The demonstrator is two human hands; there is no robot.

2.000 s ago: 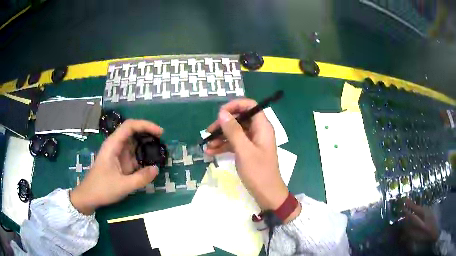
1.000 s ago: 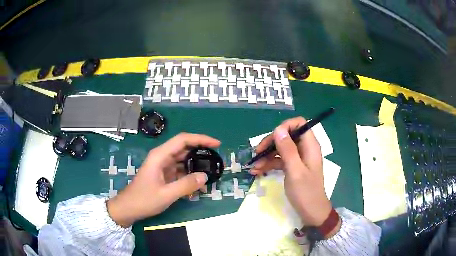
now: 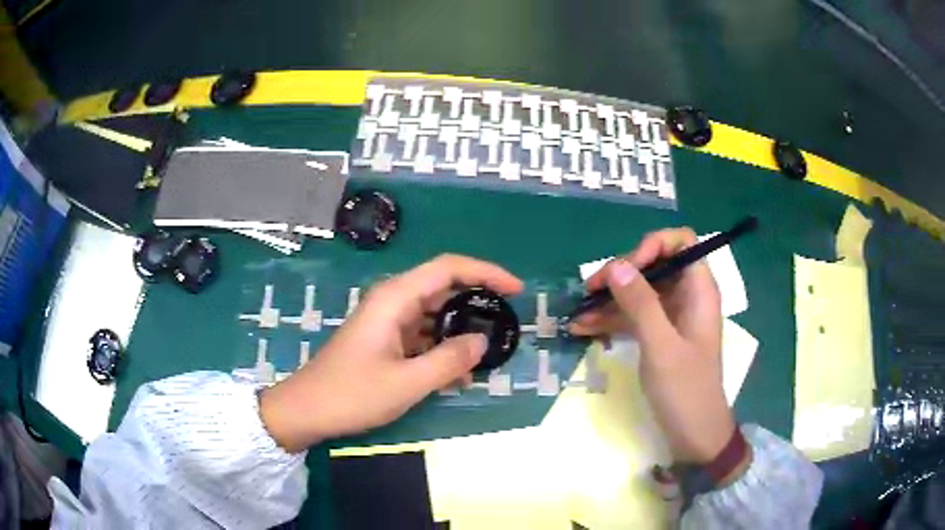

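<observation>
My left hand [image 3: 378,357] holds a round black housing [image 3: 478,327] near the middle, its thumb lying on the housing's face. My right hand [image 3: 668,331] holds slim black tweezers [image 3: 674,267] like a pen, the tip pointing down and left. The tip is close to a T-shaped piece [image 3: 545,315] on the partly used clear liner [image 3: 309,331], right of the housing. I cannot tell whether the tip touches it. The left hand and housing hide part of the liner. A full sheet of T-shaped pieces [image 3: 515,137] lies farther back.
Loose housings lie on the yellow strip [image 3: 311,88] and beside the grey sheet stack [image 3: 249,188]. White and yellow papers [image 3: 508,476] and a black sheet [image 3: 379,489] are at the near side. A pale sheet [image 3: 832,357] and a shiny clear tray [image 3: 912,414] are at right.
The view has shifted, so bench items appear farther right. The tweezers' tip has stayed near the liner's right part. The left hand still holds the housing, now with its thumb over the face.
</observation>
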